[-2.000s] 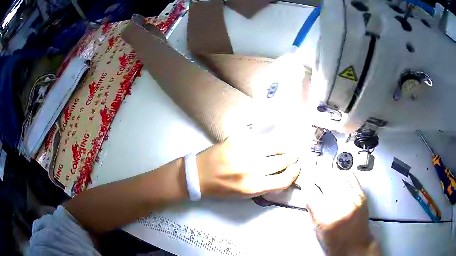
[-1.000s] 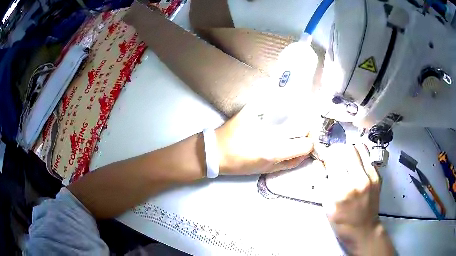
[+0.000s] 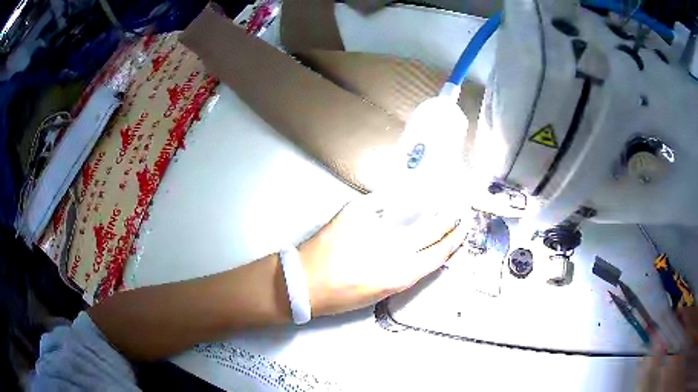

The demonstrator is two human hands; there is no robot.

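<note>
Brown ribbed panels (image 3: 306,107) run from the back left of the table toward the needle area, where lamp glare washes them out. My left hand (image 3: 375,256), with a white wristband, lies palm down beside the presser foot (image 3: 481,233), fingers together. Glare hides what is under the fingers. My right hand (image 3: 670,356) is blurred and cut off at the lower right edge. Its fingers are at the handles of the snips (image 3: 629,315); whether they grip them cannot be told.
The white machine head (image 3: 597,130) fills the upper right. The lamp (image 3: 436,126) with its blue sleeve stands left of it. A dark small block (image 3: 607,269) and a screwdriver (image 3: 673,281) lie right. A red-lettered printed board (image 3: 138,161) with a white bar (image 3: 69,164) lies left.
My right hand has left the needle area and moved right to the snips. My left hand has stayed beside the presser foot with a small shift left. The plate area in front is now uncovered.
</note>
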